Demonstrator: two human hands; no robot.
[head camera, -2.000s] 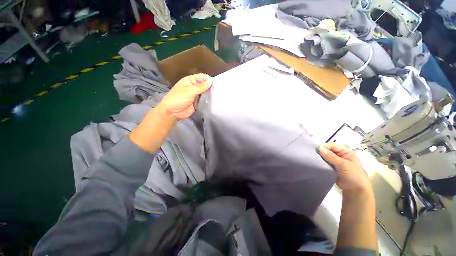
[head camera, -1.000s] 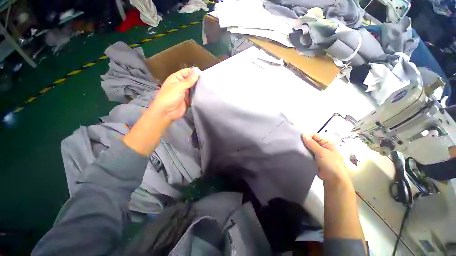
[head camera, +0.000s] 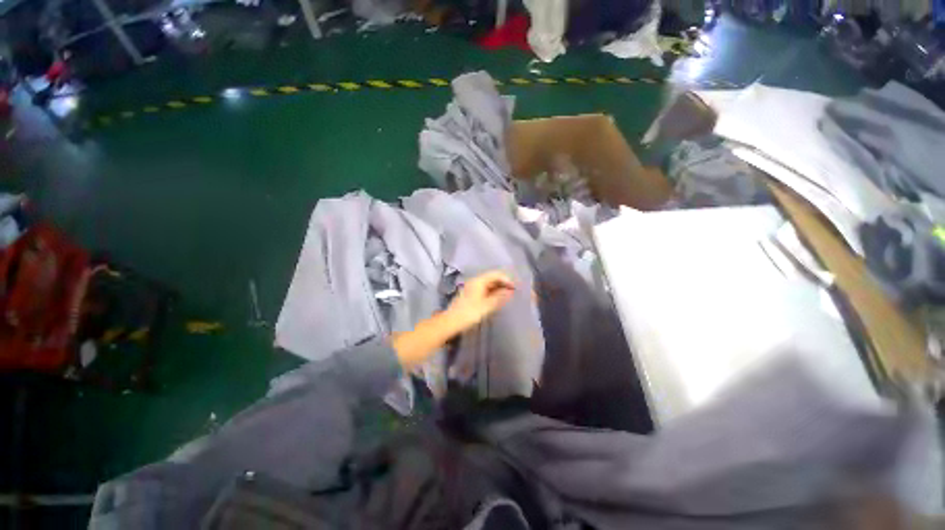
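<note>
My left hand is over the heap of grey garment panels to the left of the white table. Its fingers are bent close together and blurred; whether they pinch cloth cannot be told. A grey panel lies blurred across the table's near edge and toward my lap. At the bottom right edge a blurred brownish patch may be part of my right hand; its fingers cannot be made out.
An open cardboard box stands behind the heap, with more grey cloth beside it. Flat cardboard and grey and white pieces lie at the right. A red basket is on the green floor at far left.
The view has turned left, and the sewing machine is out of view. My left hand has let go of the spread panel and moved to the heap. The panel has dropped lower right.
</note>
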